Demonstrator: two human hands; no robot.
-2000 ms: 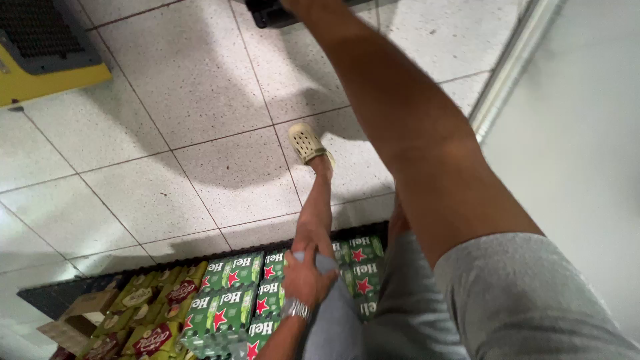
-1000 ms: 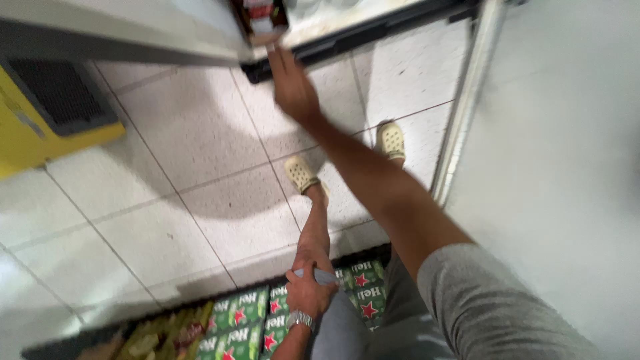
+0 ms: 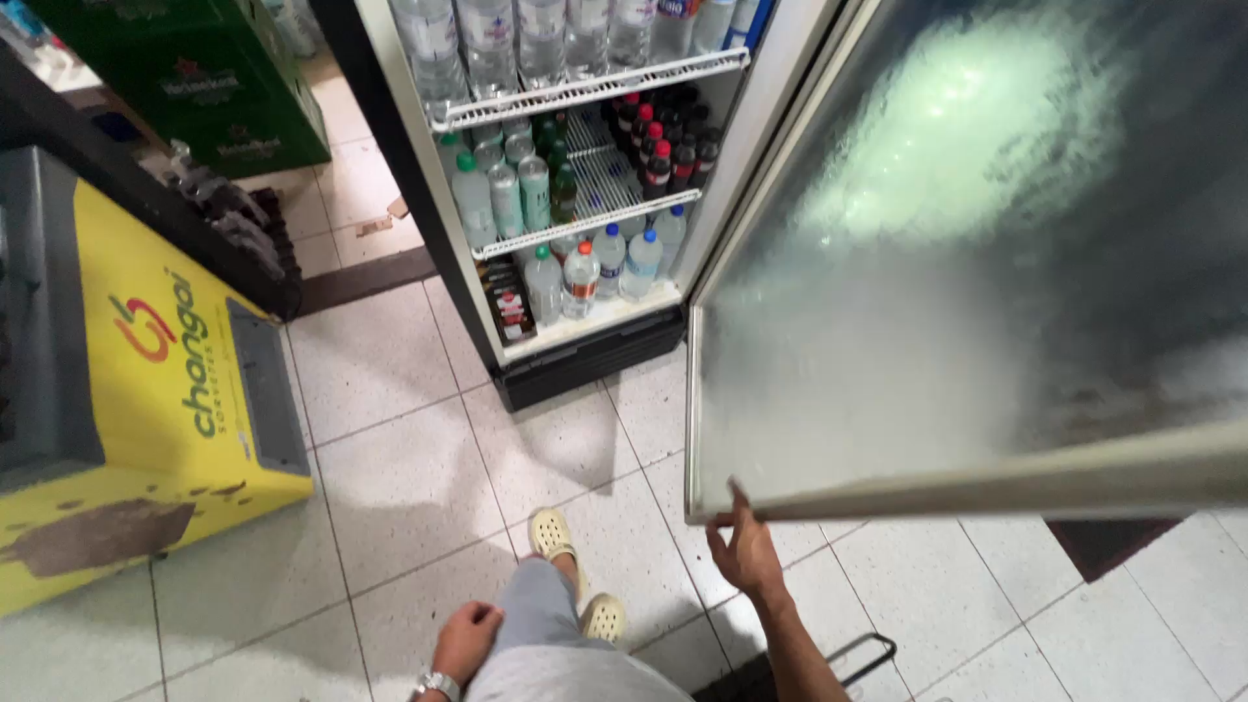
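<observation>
My right hand (image 3: 746, 551) is at the bottom frame of a fogged glass door (image 3: 877, 390), its index finger raised against the pane and the others curled near the edge. The door hangs open from an upright drinks fridge (image 3: 595, 346). Beside my thigh, my left hand (image 3: 468, 634) is loosely curled with a metal watch on its wrist; whether it holds anything is hidden. On the fridge's lowest shelf stand plastic bottles (image 3: 581, 278) and a dark carton with red marks (image 3: 511, 304). Cans (image 3: 506, 200) and small red-capped bottles (image 3: 658, 168) fill parts of the shelf above.
A yellow and grey freezer (image 3: 146, 409) stands at the left. Behind it are green beer crates (image 3: 195, 88) and a dark floor threshold (image 3: 366, 278). A dark mat (image 3: 1116, 546) lies beneath the door at the right. A black metal handle (image 3: 868, 658) shows at bottom right.
My right hand was reaching far forward at a dark package by the fridge; now it is back at the door's lower edge. The view has swung up to the shelves. The stacked green packs have left view.
</observation>
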